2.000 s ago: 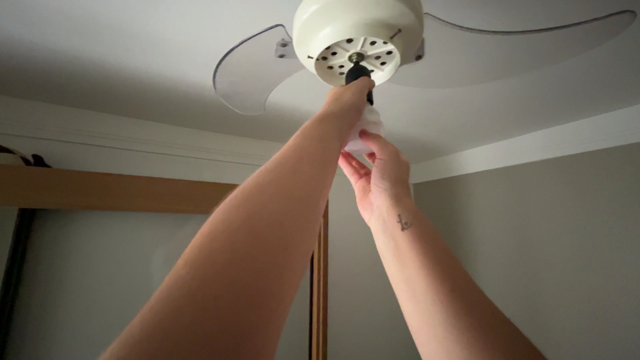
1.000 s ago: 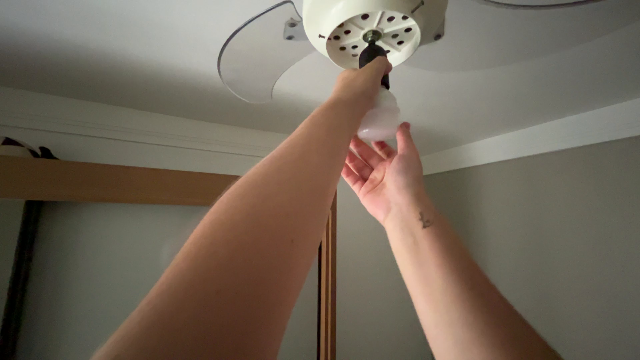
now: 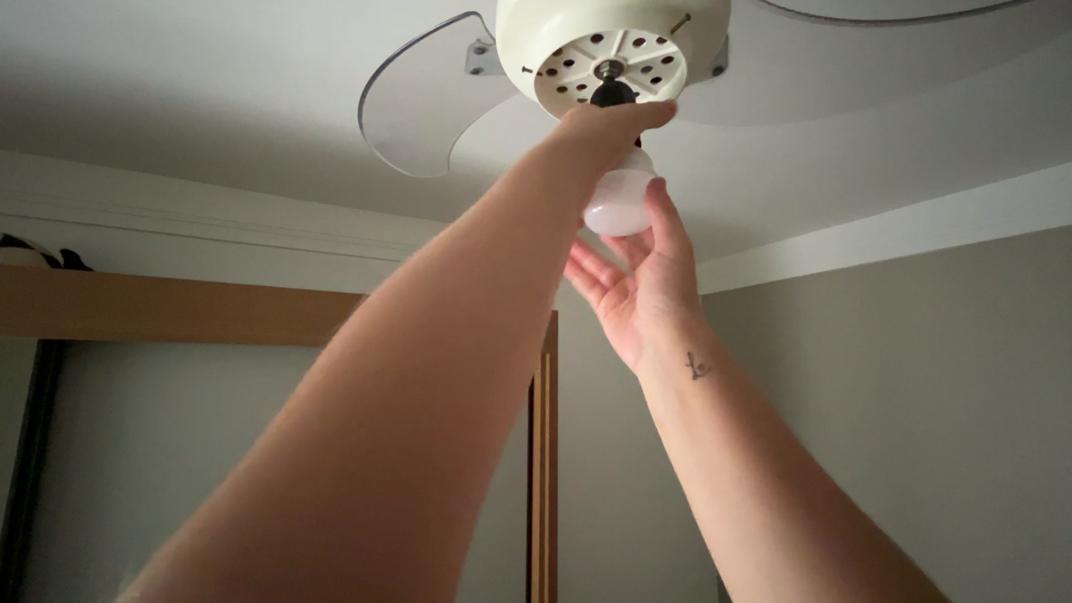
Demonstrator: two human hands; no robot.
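Observation:
A white light bulb [image 3: 620,203] hangs, round end down, below a black lamp socket [image 3: 613,92] under the housing of a ceiling fan [image 3: 511,42]. My left hand [image 3: 615,126] is closed around the socket, its thumb pointing right; its fingers are mostly hidden. At the bulb's right side is the thumb of my right hand [image 3: 641,276], with the other fingers spread below and behind the bulb. Whether these fingers press on the glass cannot be told. The joint between bulb and socket is largely covered by my left hand.
Clear fan blades [image 3: 410,109] reach out on both sides of the housing, and a screw [image 3: 680,23] sticks out of its rim. A wood-framed wardrobe [image 3: 167,314] stands at left, with a black-and-white object [image 3: 33,254] on top.
My right hand's fingers have opened out and sit lower around the bulb, which shows more fully than two seconds ago. My left hand stays at the socket.

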